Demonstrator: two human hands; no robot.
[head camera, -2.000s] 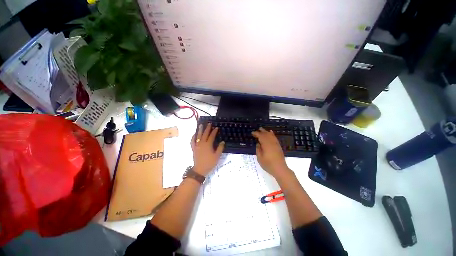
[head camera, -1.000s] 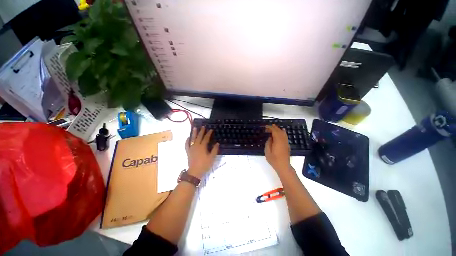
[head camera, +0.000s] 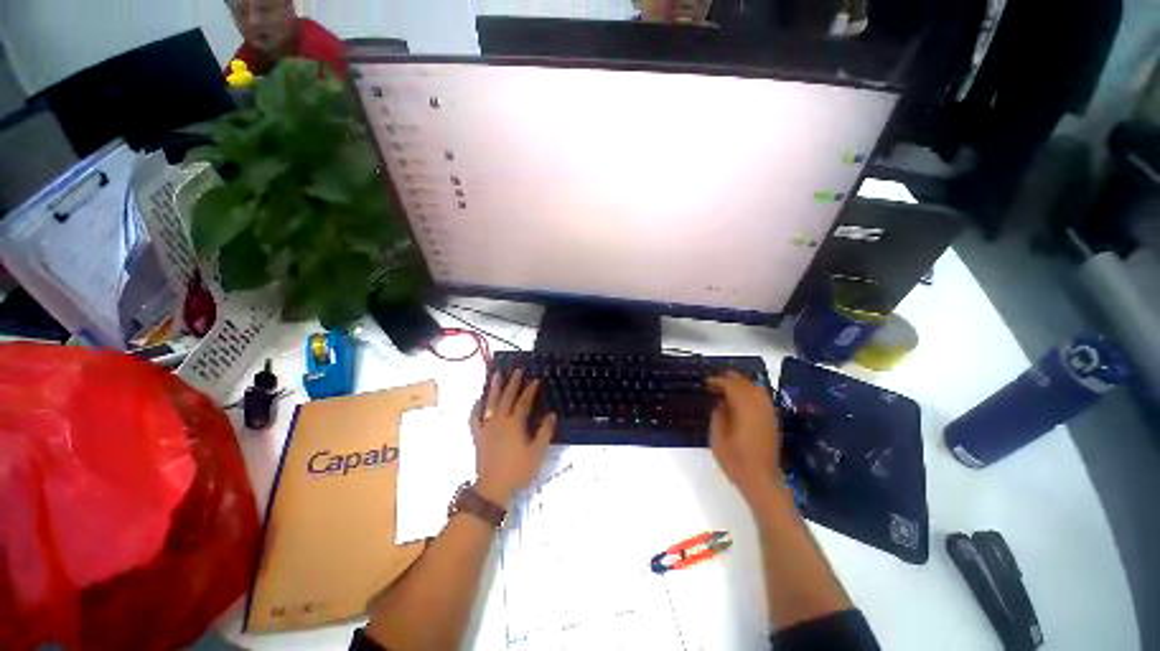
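The long black keyboard (head camera: 623, 397) lies below the large monitor (head camera: 611, 191), which shows a white window with a list at its left. My left hand (head camera: 511, 439) rests on the keyboard's left end, fingers spread, holding nothing. My right hand (head camera: 744, 432) is at the keyboard's right part, fingers on the keys, holding nothing. A white sheet with faint lines (head camera: 585, 560) lies between my forearms. Orange-red thread snips (head camera: 691, 551) lie flat near its right side. A dark mouse pad (head camera: 855, 464) is right of my right hand; the mouse on it is hard to make out.
Left are a red plastic bag (head camera: 121, 496), a brown "Capab" envelope (head camera: 337, 509), a blue tape dispenser (head camera: 331, 363), a plant (head camera: 299, 191) and a clipboard (head camera: 83, 235). Right are a blue tin (head camera: 840, 318), a blue flask (head camera: 1033, 402) and a stapler (head camera: 995, 588). People sit opposite.
My right hand has moved right along the keyboard. My left hand stays at its left end. The view has tilted up, showing the monitor's top edge and people behind.
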